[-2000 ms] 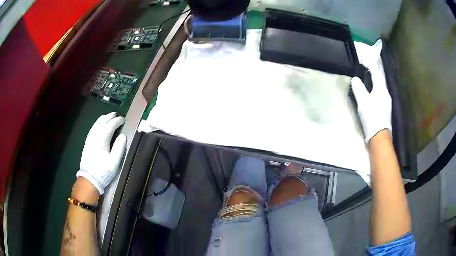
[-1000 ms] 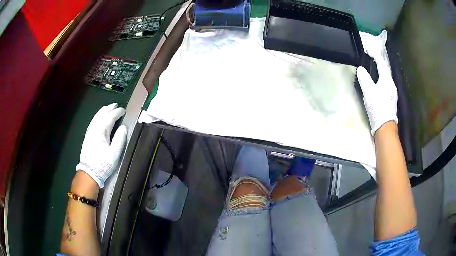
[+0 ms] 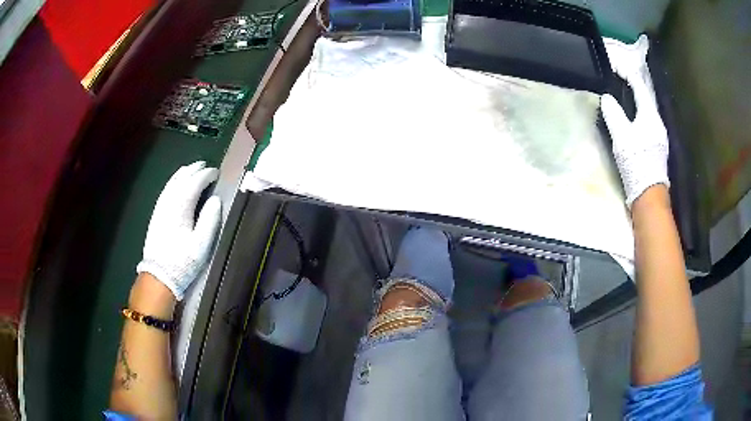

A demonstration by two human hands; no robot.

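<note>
My left hand (image 3: 179, 230), in a white knitted glove, rests fingers apart and empty on the near edge of the green conveyor belt (image 3: 177, 168). A circuit board (image 3: 202, 107) lies on the belt ahead of it, component side up. My right hand (image 3: 638, 148), also gloved, rests at the right edge of the white cloth (image 3: 395, 131). A dark block, seemingly the brush (image 3: 623, 92), sits between its thumb and fingers; its bristles are not discernible. The shallow black tray (image 3: 527, 45) stands behind the cloth, just left of the right fingers.
Another board (image 3: 239, 34) lies farther up the belt. A blue base (image 3: 370, 16) stands at the back left of the cloth. A metal rail (image 3: 239, 156) separates belt and bench. A dark frame (image 3: 692, 197) edges the bench at right. My legs are below the front edge.
The view has tilted, so bench, boards and tray sit higher and slightly right. Both hands keep nearly the same places. The right knee has moved right, widening the gap between the legs.
</note>
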